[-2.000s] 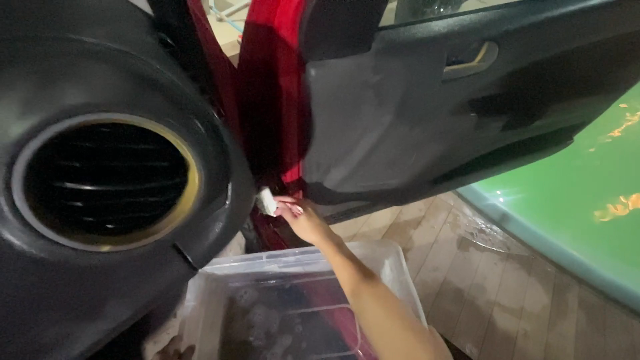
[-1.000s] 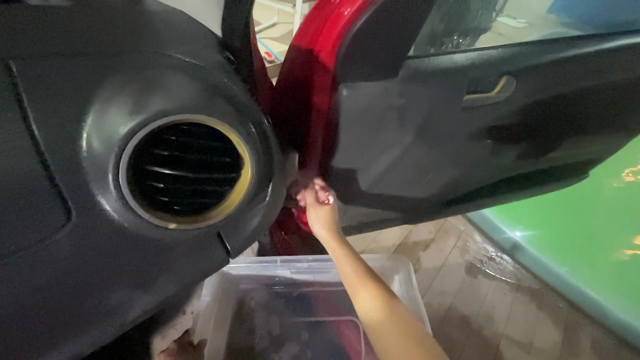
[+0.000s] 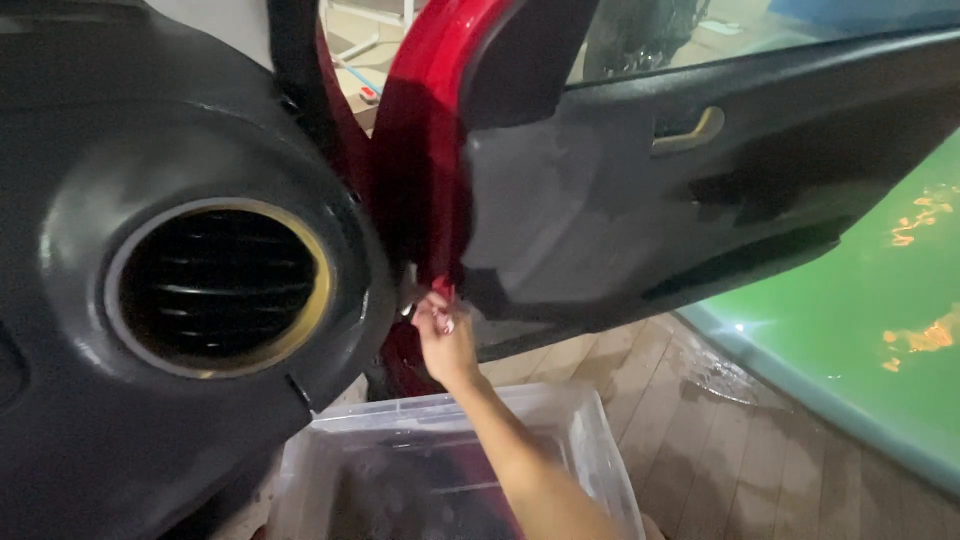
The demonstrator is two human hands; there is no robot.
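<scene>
My right hand (image 3: 446,337) reaches up from the bottom right to the gap between the black dashboard (image 3: 187,142) and the open car door (image 3: 570,217). Its fingers are closed round a small, blurred tool, of which a whitish end (image 3: 408,306) shows left of the fingertips. The hand is at the lower end of the door's red painted edge (image 3: 442,127). A round air vent (image 3: 221,285) with a yellowish and grey rim lies to the left of the hand. My left hand is out of view.
Below my forearm stands a clear plastic bin (image 3: 600,450) on a wet plank floor (image 3: 645,390). Green water (image 3: 862,315) lies to the right, behind a pale pool edge (image 3: 787,405). The door has an inner handle (image 3: 694,131). White metal legs (image 3: 409,15) show beyond the windscreen pillar.
The whitish end of the tool stood out clearly past my fingers two seconds ago; now the turned hand partly hides it. The hand remains near the door's lower front edge.
</scene>
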